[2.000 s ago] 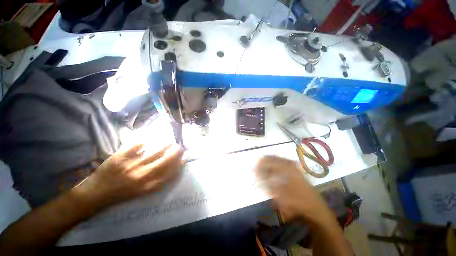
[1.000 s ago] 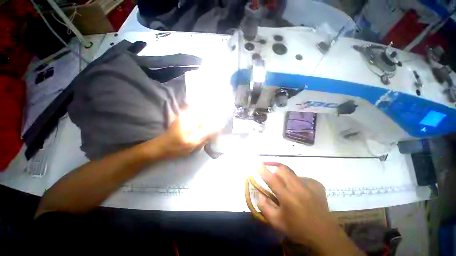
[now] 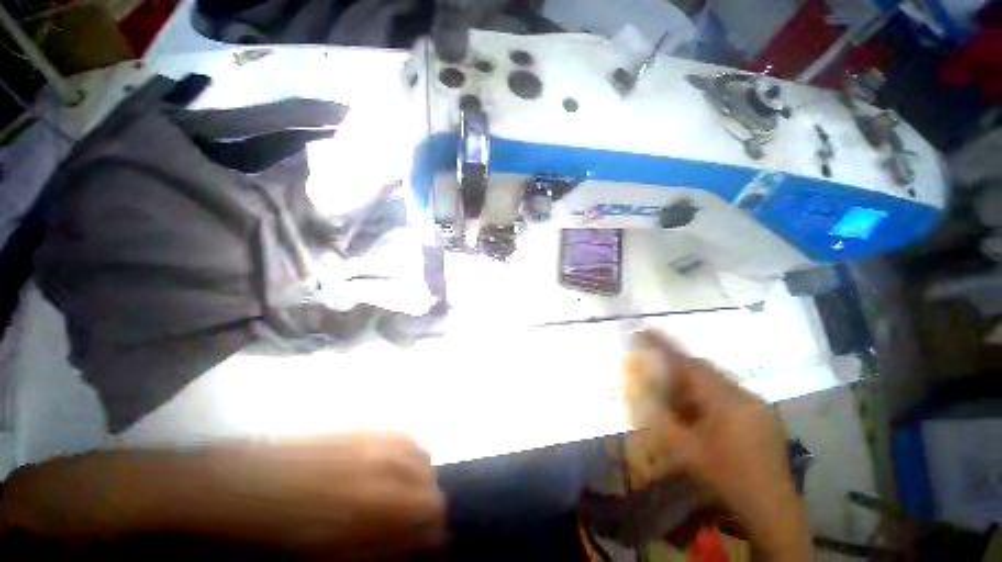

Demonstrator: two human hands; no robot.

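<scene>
The grey garment piece (image 3: 187,242) with black panels lies bunched on the table left of the needle, its right end in the lamp glare by the presser foot area. The white and blue sewing machine (image 3: 659,121) stands behind. My left hand (image 3: 379,489) is blurred at the table's front edge, off the garment, fingers curled; what is inside is hidden. My right hand (image 3: 714,412) is blurred over the front edge at right. A yellowish blur at its fingertips looks like the scissors' handle (image 3: 646,379); the blades cannot be made out.
A smartphone (image 3: 590,260) with a lit screen lies under the machine arm. A small dark box (image 3: 841,313) is at the table's right end. Dark cloth (image 3: 319,20) is piled behind the machine. A bright lamp glares left of the needle.
My left hand has left the garment and come back to the front edge. My right hand has moved right, away from the needle area. The view has shifted, and the garment lies more spread out.
</scene>
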